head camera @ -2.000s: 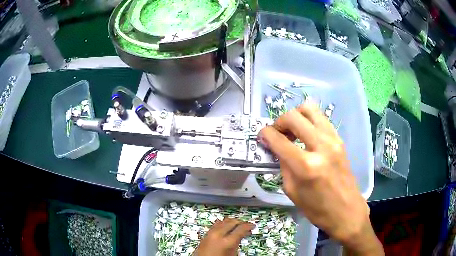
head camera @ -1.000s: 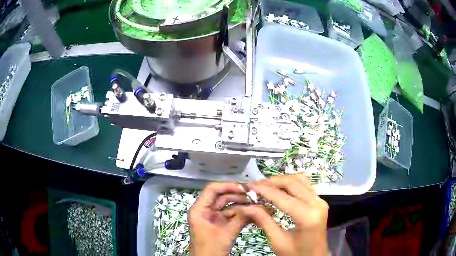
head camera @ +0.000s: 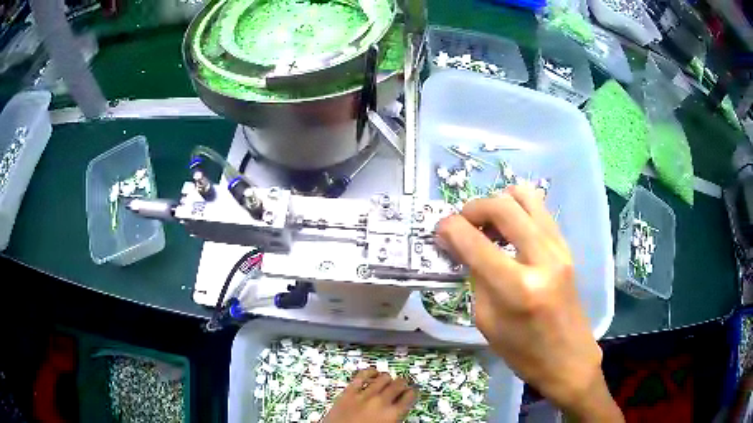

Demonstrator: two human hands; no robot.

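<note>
My right hand (head camera: 520,281) is at the right end of the silver press machine (head camera: 330,231), thumb and index fingertips closed together at the loading fixture (head camera: 400,235). Any part between those fingertips is hidden. My left hand (head camera: 371,398) lies on the heap of small white-and-green stemmed parts (head camera: 305,372) in the near bin (head camera: 240,363), its fingers bent. Whether it holds a part cannot be seen. The large right bin (head camera: 578,165), partly under the fixture, holds a loose pile of the same parts, partly covered by my right hand.
The steel bowl feeder (head camera: 305,124) with green grains stands behind the machine, and a narrow feed track (head camera: 411,124) runs to the fixture. Small clear boxes stand left (head camera: 124,240) and right (head camera: 648,285). Hoses hang at the machine's front left. A dark green crate (head camera: 183,380) is lower left.
Both hands were together above the near bin with a small white part. They have parted: my right hand moved up to the fixture, my left hand down onto the parts. The view shifted slightly.
</note>
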